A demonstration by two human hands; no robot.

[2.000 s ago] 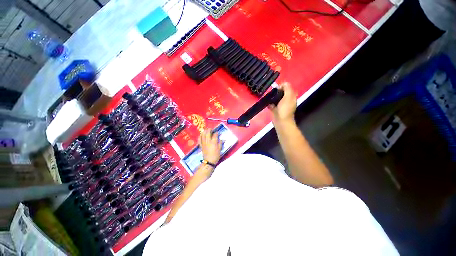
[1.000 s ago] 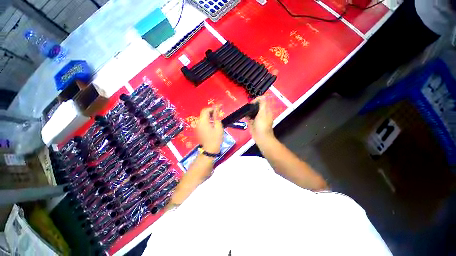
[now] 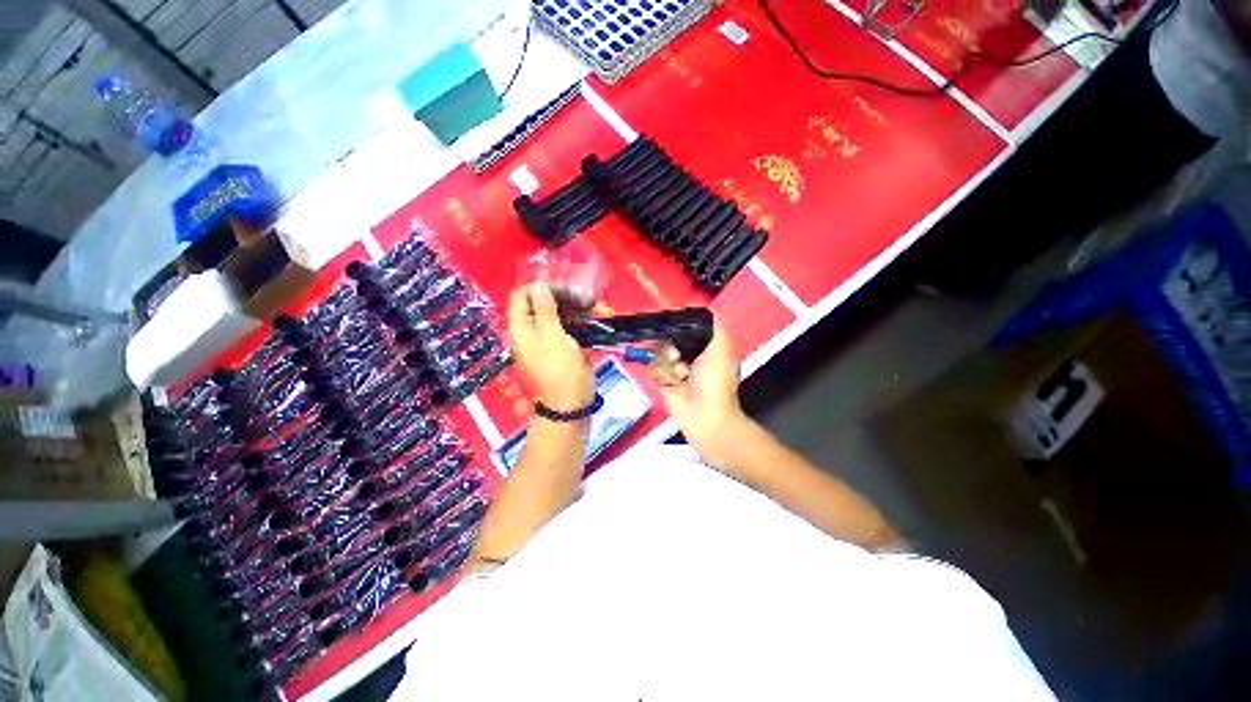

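A black housing (image 3: 638, 328) is held roughly level above the red cover, between both hands. My left hand (image 3: 543, 343) is at its narrower left end, with a blurred clear plastic piece (image 3: 569, 274) just beyond the fingers. My right hand (image 3: 704, 388) grips its wider right end from below. The blue screwdriver (image 3: 639, 354) lies partly hidden under the housing and right hand. A blue-white flat packet (image 3: 617, 412) lies at the table edge below the hands. Loose black housings (image 3: 686, 213) lie side by side beyond the hands.
Bagged units (image 3: 343, 453) fill the table's left side in dense columns. Small open boxes (image 3: 268, 270), a blue bin (image 3: 220, 202), a teal box (image 3: 450, 91) and a perforated tray (image 3: 617, 25) stand farther back. A black cable (image 3: 851, 76) crosses the far table. Another person's sleeve (image 3: 1200, 62) shows top right.
My right hand brought the housing left and levelled it. My left hand rose from the packet to the housing's other end. A blurred clear plastic piece now shows beyond the left hand.
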